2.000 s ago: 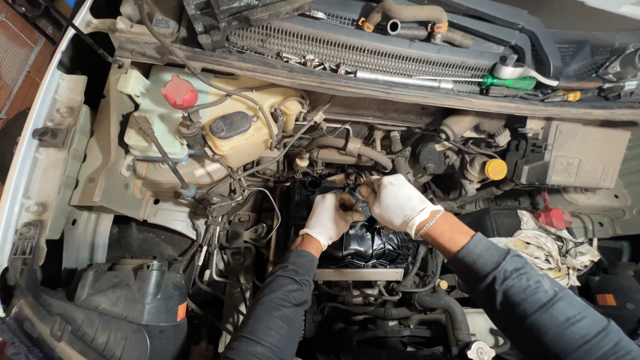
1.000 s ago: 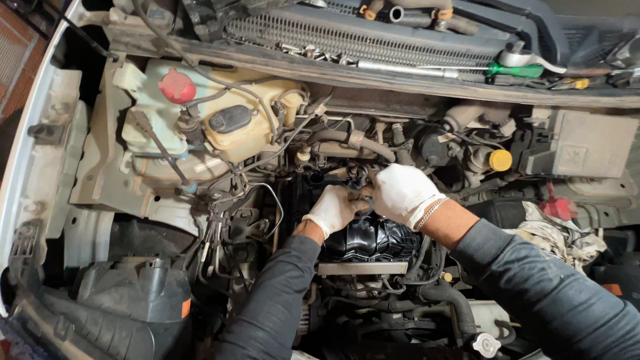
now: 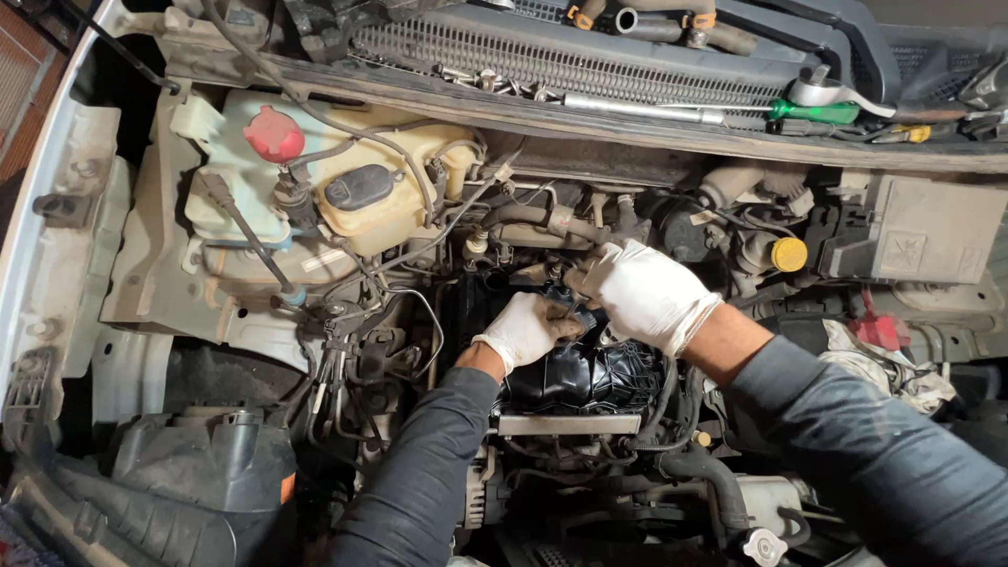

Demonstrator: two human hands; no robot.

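Observation:
In the head view both hands, in soiled white gloves, work over the middle of a car engine. My left hand [image 3: 526, 329] has its fingertips pinched on a small dark part just above the black plastic engine cover [image 3: 575, 376]; what the part is I cannot tell. To its upper right, my right hand [image 3: 642, 295] is bent down with curled fingers at the back of the cover. Its fingertips are partly hidden, and whether they grip anything is unclear. Behind the hands runs a dark rubber hose [image 3: 520, 216]. A metal rail [image 3: 568, 425] lies along the cover's front edge.
Along the cowl lie a ratchet [image 3: 839, 94], a green-handled screwdriver [image 3: 815, 112], a long metal extension bar [image 3: 642, 109] and loose hoses [image 3: 650, 25]. A reservoir with a red cap [image 3: 274, 134] stands left; a yellow cap [image 3: 789, 254], a dark fuse box cover [image 3: 929, 228] and a rag [image 3: 890, 366] are right.
My hands have drawn slightly apart: the right has risen from close beside the left to its upper right, baring more of the cover between them.

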